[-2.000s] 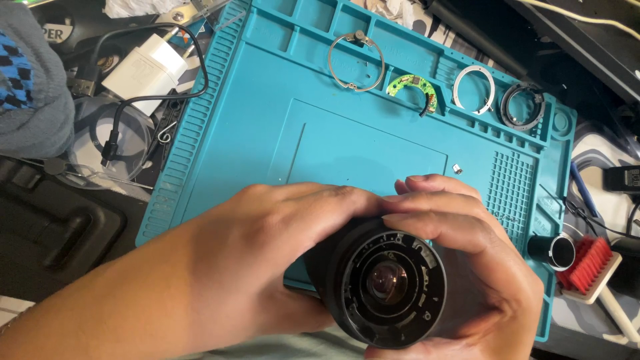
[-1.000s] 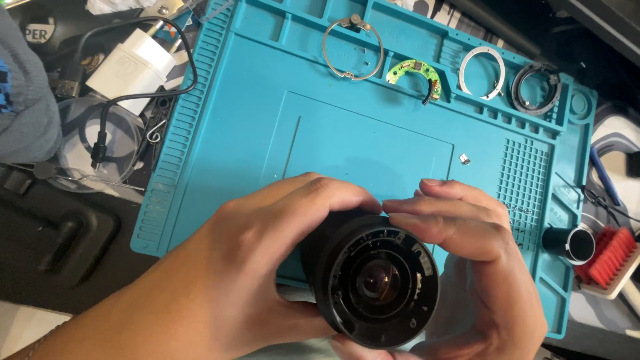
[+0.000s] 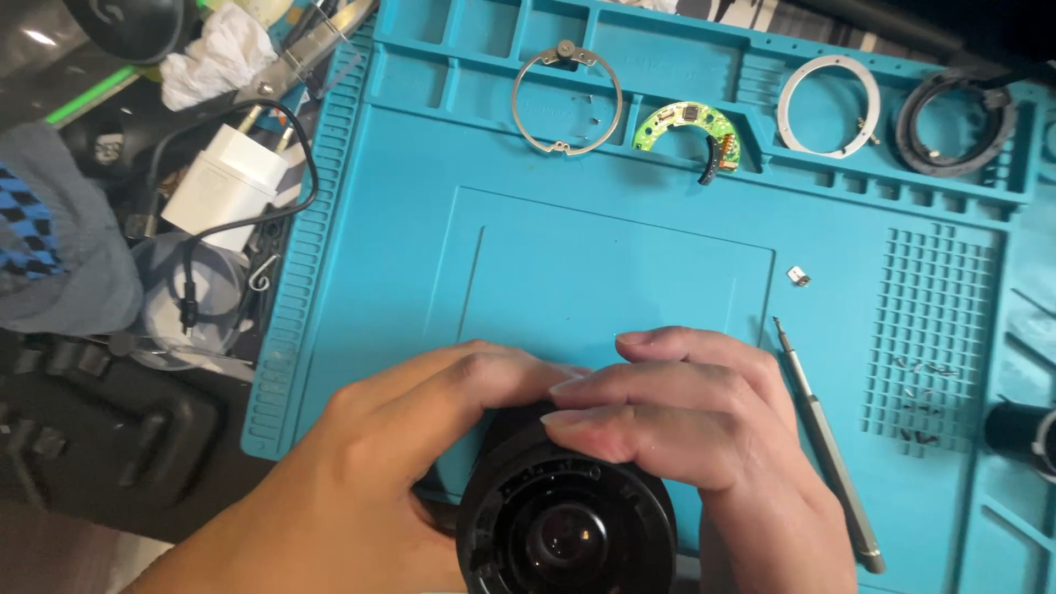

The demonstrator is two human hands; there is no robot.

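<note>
A black camera lens (image 3: 569, 528) stands at the lower middle over a teal silicone work mat, its open end and inner glass facing up toward me. My left hand (image 3: 412, 437) is wrapped round its left side. From the right, my right hand (image 3: 701, 429) holds the same lens, fingertips on the far rim and the hand's edge near a precision screwdriver (image 3: 827, 454) on the mat. A small metal piece (image 3: 799, 275) lies above that screwdriver's tip. The lens's lower edge is cut off by the frame.
Along the mat's (image 3: 379, 247) far trays sit a thin metal ring (image 3: 516, 99), a curved green circuit board (image 3: 691, 115), a silver ring (image 3: 786, 111) and a black ring (image 3: 907, 132). Tiny screws (image 3: 924, 367) lie on the right grid. A white charger (image 3: 227, 186) and cable are at left.
The screwdriver now shows beside my right hand; the earlier frames do not show it. Both hands keep hold of the lens, which sits lower in view. The view has shifted.
</note>
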